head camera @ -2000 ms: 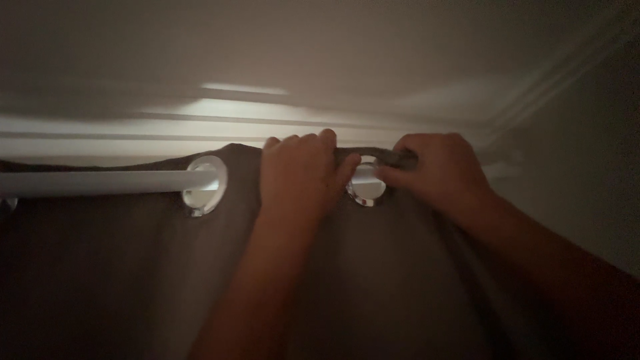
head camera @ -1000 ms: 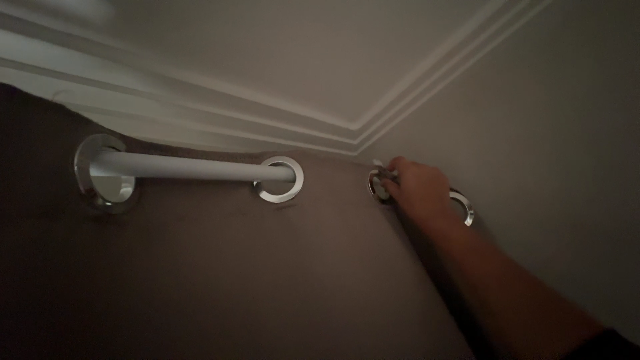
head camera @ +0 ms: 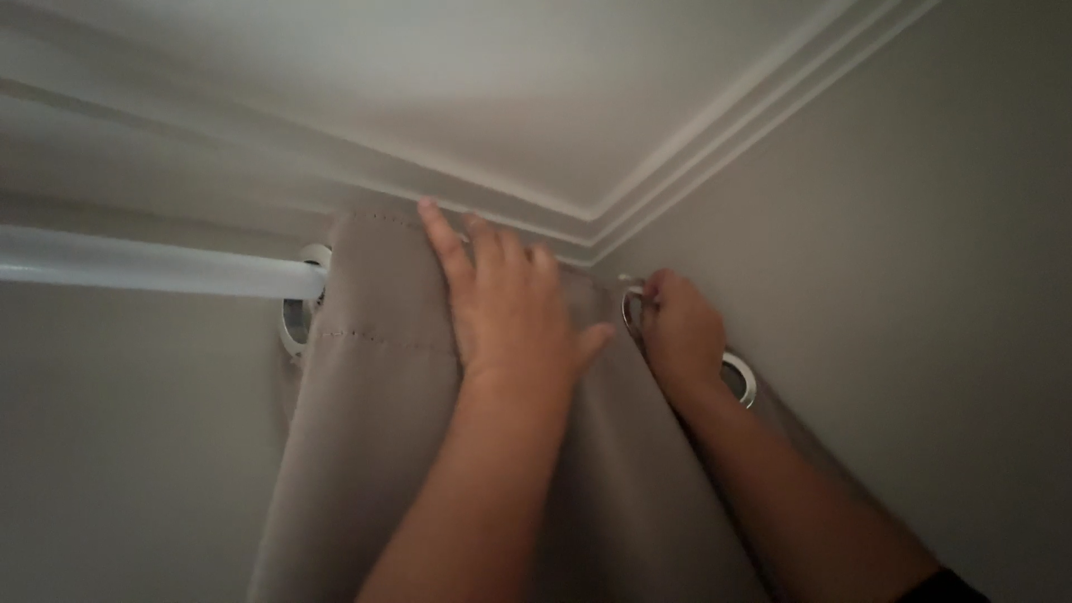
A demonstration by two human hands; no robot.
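Note:
A grey-brown grommet curtain (head camera: 377, 419) hangs from a white curtain rod (head camera: 151, 264) that enters from the left. The rod passes through a metal grommet (head camera: 293, 322) at the curtain's left fold. My left hand (head camera: 515, 310) lies against the curtain's top band, its fingers spread and pointing up. To the right, my right hand (head camera: 682, 327) has its fingers closed at the curtain's top edge, beside another grommet (head camera: 630, 310); what exactly is pinched is partly hidden. One more grommet (head camera: 740, 378) shows just behind my right wrist.
White crown moulding (head camera: 502, 201) runs along the ceiling (head camera: 435, 75) and meets in a corner above my hands. A plain wall (head camera: 904, 251) stands close on the right, and another wall (head camera: 142, 435) shows below the rod.
My left hand, out of view one second ago, is back on the curtain. The curtain, spread flat along the rod before, is now gathered toward the right. My right hand stays near the corner.

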